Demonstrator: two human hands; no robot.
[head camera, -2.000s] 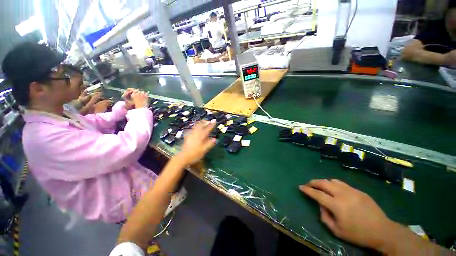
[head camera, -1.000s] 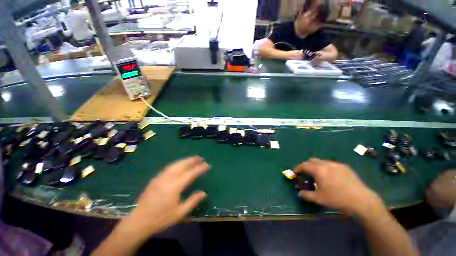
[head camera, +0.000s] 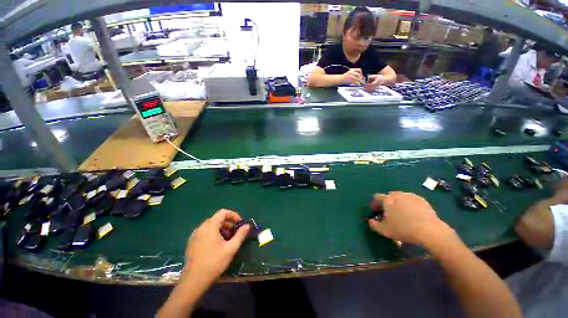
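My left hand (head camera: 215, 245) holds a black device housing (head camera: 244, 228) near the bench's front edge. Its white and yellow battery pouch (head camera: 265, 236) sticks out to the right. My right hand (head camera: 408, 217) is over another small black piece (head camera: 376, 215), with its fingers closed around it. A bit of yellow shows under that hand, and most of the piece is hidden by the fingers. The two hands are well apart.
A heap of black housings with pouches (head camera: 75, 202) lies at left. A row of housings (head camera: 274, 176) lies ahead. A cluster of units (head camera: 476, 185) is at right. A power supply (head camera: 153, 116) stands on a brown board (head camera: 115, 143). People sit opposite and at right.
The view has turned from left to ahead. My left hand, empty before, now holds a housing with a pouch. My right hand stays at the black piece it came to a second ago.
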